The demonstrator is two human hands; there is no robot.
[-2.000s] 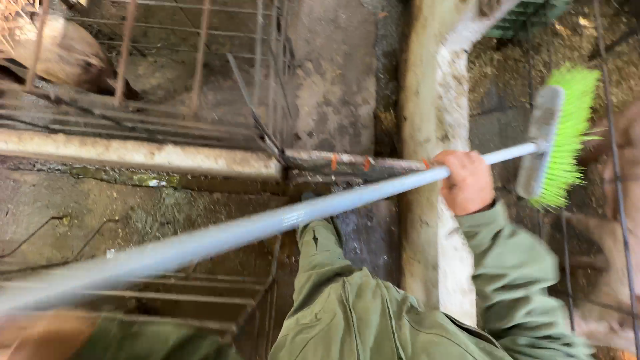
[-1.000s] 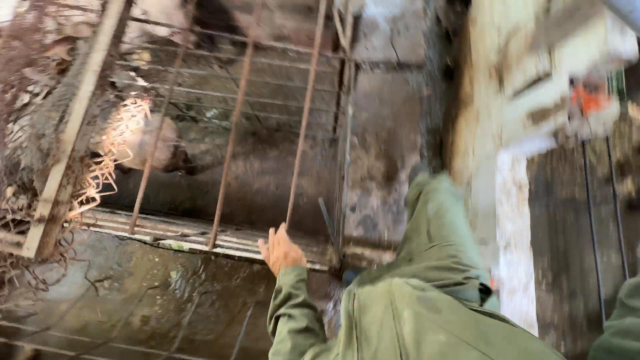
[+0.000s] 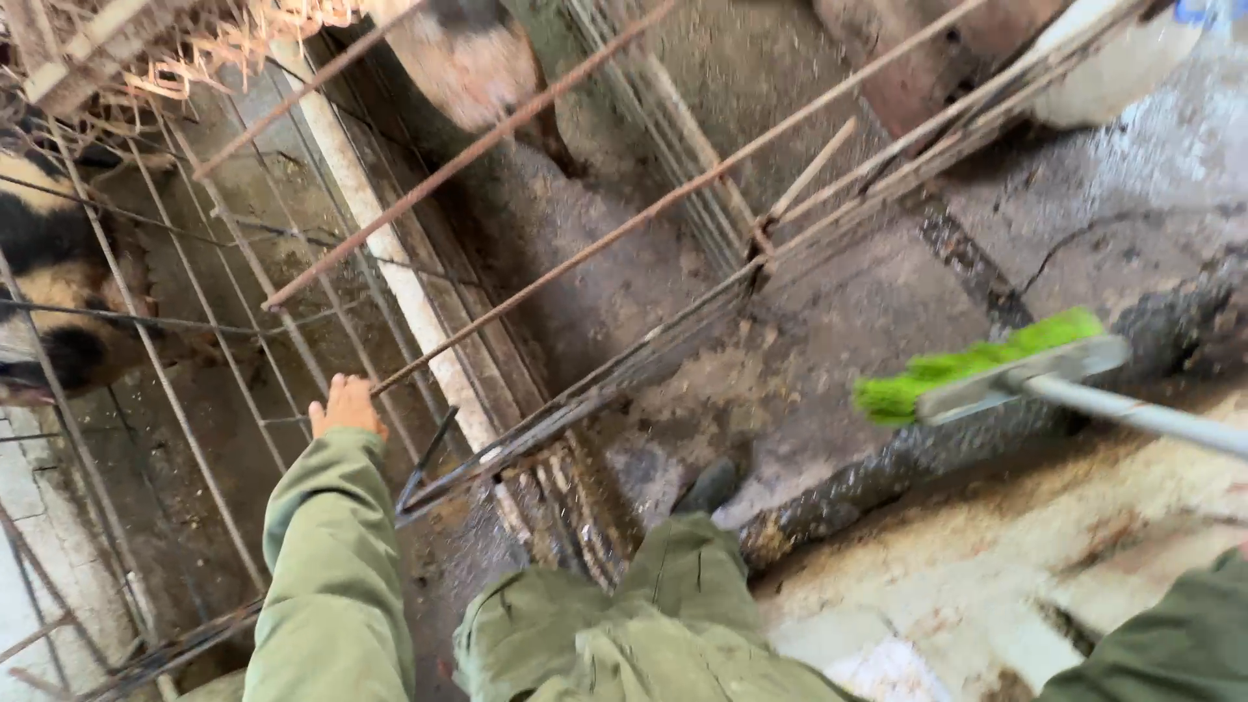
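My left hand [image 3: 348, 408] rests on a rusty metal rod [image 3: 585, 252] of the pen's bars, at its lower end; whether the fingers close round it is unclear. A push broom with bright green bristles [image 3: 985, 361] is over the wet floor at the right. Its pale grey handle [image 3: 1141, 409] runs out at the right edge. Of my right arm the green sleeve [image 3: 1160, 634] shows at the lower right corner, with only a sliver of skin at the edge, so the hand's hold cannot be seen.
Metal pen bars [image 3: 185, 244] cross the left and top. A spotted pig [image 3: 58, 283] stands at the left, a pinkish one [image 3: 473, 68] behind bars at the top. A raised concrete sill [image 3: 390, 263] divides the floor. A low wall [image 3: 975, 526] runs along the right; my boot [image 3: 710, 486] is beside it.
Two seconds ago one hand gripped the broom handle near its head; one second ago the broom head was out of view. Now it shows above the floor. The view has turned a lot.
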